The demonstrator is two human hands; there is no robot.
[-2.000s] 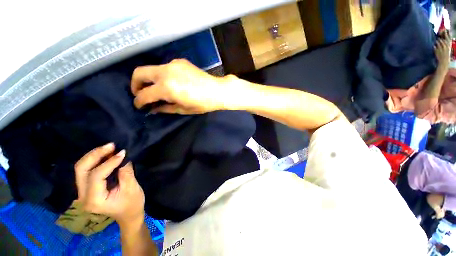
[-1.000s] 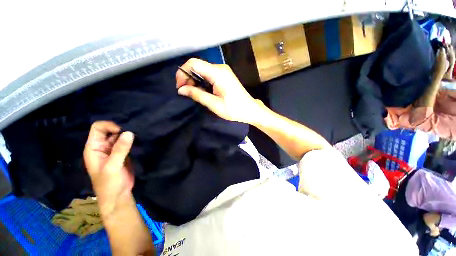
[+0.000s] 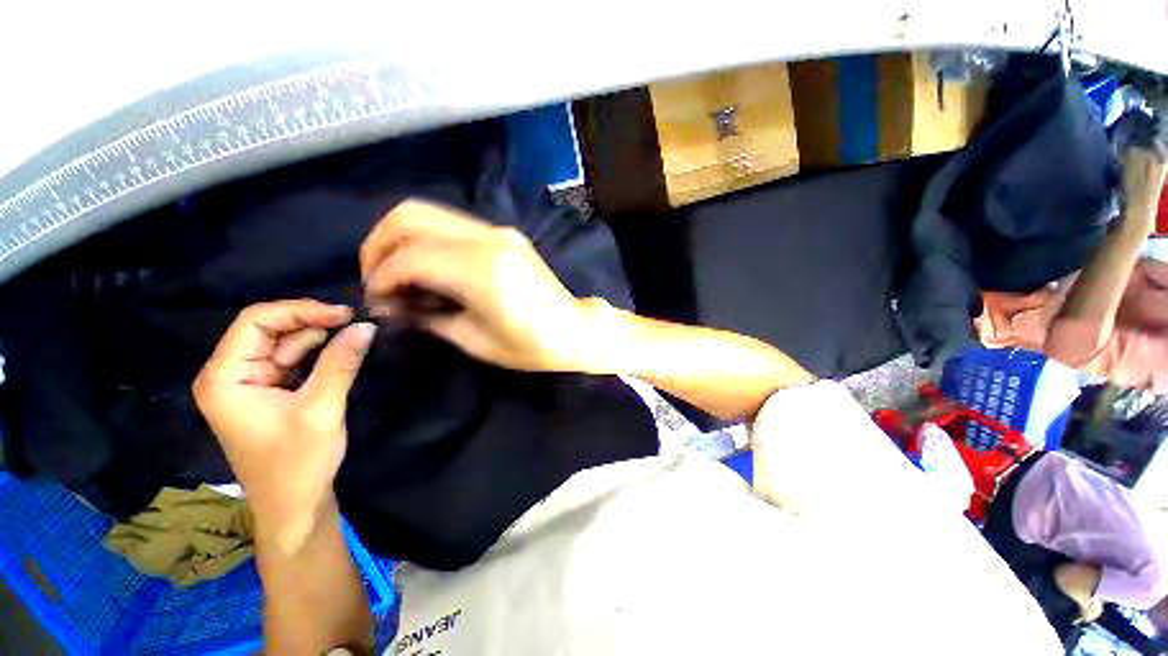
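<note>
A large black garment (image 3: 487, 423) lies over my lap and up to the table edge as one dark mass. My left hand (image 3: 288, 397) is above it at the left, thumb and forefinger pinched on a small dark bit of cloth. My right hand (image 3: 474, 288) is blurred, with its fingertips close to the left fingertips. A dark shape shows under its curled fingers, matching the small dark cutting tool seen there earlier; its tip is hidden.
A pale table edge with a ruler scale (image 3: 192, 154) curves across the top left. A blue basket (image 3: 167, 609) with khaki cloth (image 3: 186, 532) is lower left. A black flat surface (image 3: 794, 263) lies beyond my forearm. At right are a red basket (image 3: 980, 449), a blue basket (image 3: 1005, 391) and other people's arms.
My right hand first moved up and away, showing the dark tool, then came back down beside the left fingertips. My left thumb and forefinger have closed together and moved slightly right.
</note>
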